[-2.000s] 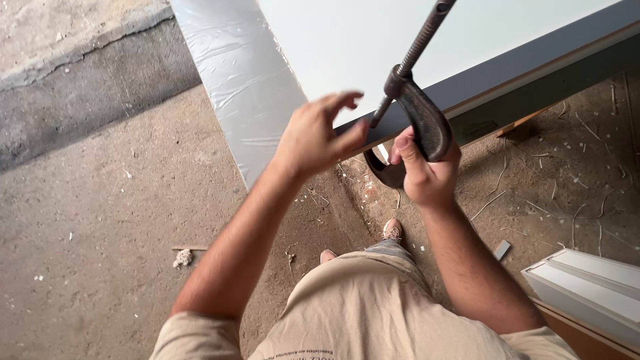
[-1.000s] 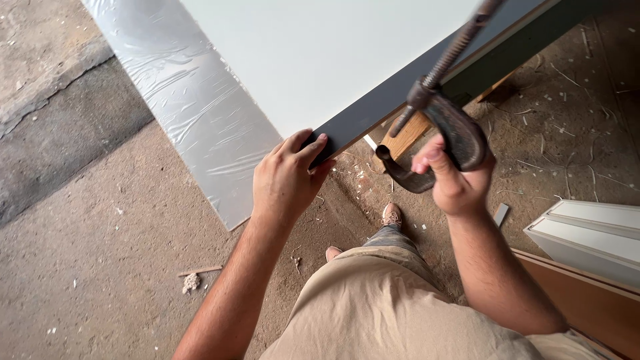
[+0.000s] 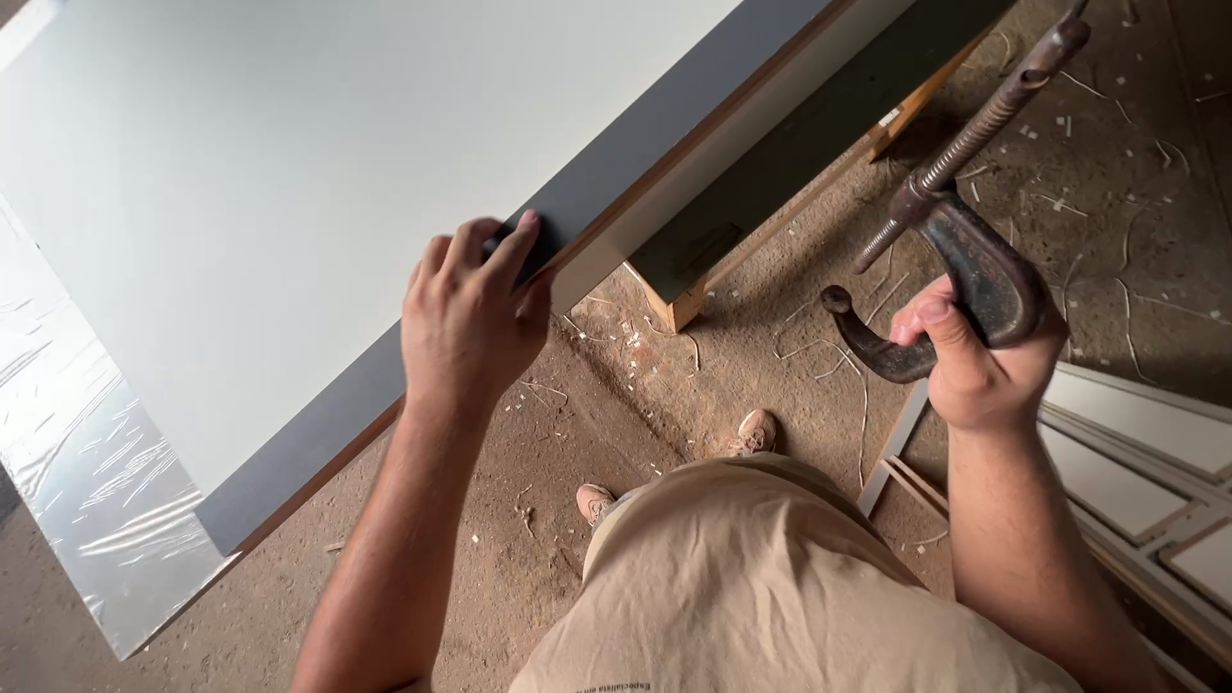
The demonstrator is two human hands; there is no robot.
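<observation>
My left hand (image 3: 476, 298) grips the grey edge strip (image 3: 616, 164) of a large white panel (image 3: 289, 192), its fingers around a small dark block (image 3: 529, 250) on that strip. Off to the right, my right hand (image 3: 982, 361) holds a rusty metal C-clamp (image 3: 982, 255) by its frame. The clamp's threaded screw points up and right, and a gap shows between the screw tip and the lower jaw. The clamp is apart from the panel.
A film-covered sheet (image 3: 125, 481) lies under the panel's left end. Beneath the long edge runs a dark board (image 3: 808, 154) with wooden supports (image 3: 681, 308). Framed white panels (image 3: 1107, 462) lie at the lower right. Scraps and strings litter the concrete floor (image 3: 616, 385).
My right hand has carried the C-clamp away from the panel's edge, to the right. My left hand, apart from the edge two seconds ago, now grips it. The view has shifted along the panel.
</observation>
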